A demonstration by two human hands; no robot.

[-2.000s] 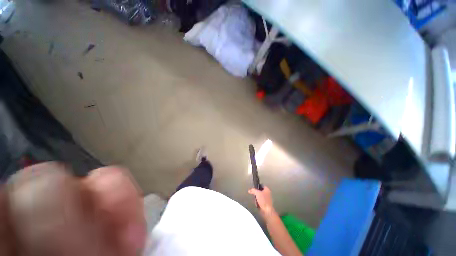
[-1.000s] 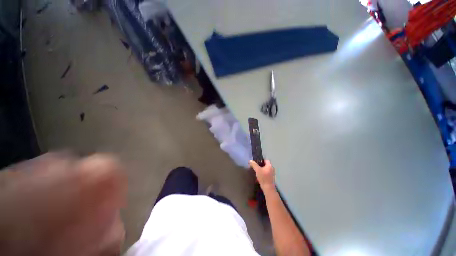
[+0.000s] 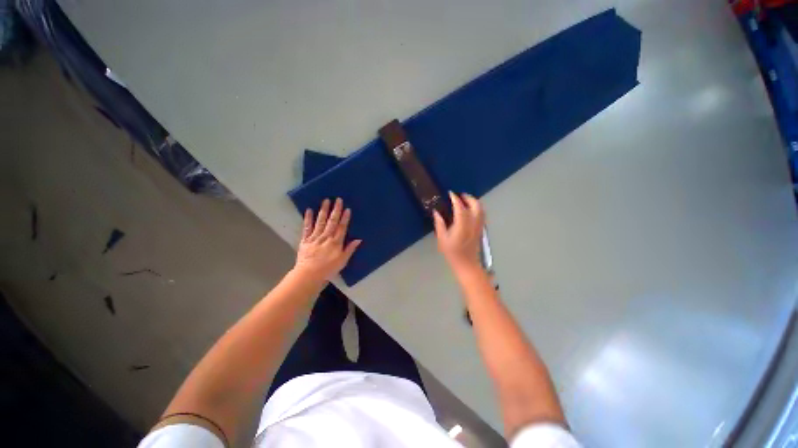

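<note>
The folded navy-blue fabric piece (image 3: pixel 525 105) lies flat and slantwise on the pale grey table. The dark brown cloth weight (image 3: pixel 415 171) lies across its nearer half. My right hand (image 3: pixel 459 227) grips the near end of the weight, at the fabric's lower edge. My left hand (image 3: pixel 325 241) lies flat on the fabric's near left end with its fingers spread. The fabric shears (image 3: pixel 486 250) lie on the table beside my right wrist, mostly hidden by my forearm.
The grey cutting table (image 3: pixel 612 227) spreads ahead and right. Its near edge runs diagonally past my waist. Plastic-wrapped dark material (image 3: pixel 131 122) lies along the table's left side. Dark scraps (image 3: pixel 114 239) lie on the floor at left. Red and blue items show at the top right.
My right hand has brought the weight from beside the table onto the fabric. My left hand, blurred near the camera before, is now on the fabric. The view has moved closer to the fabric.
</note>
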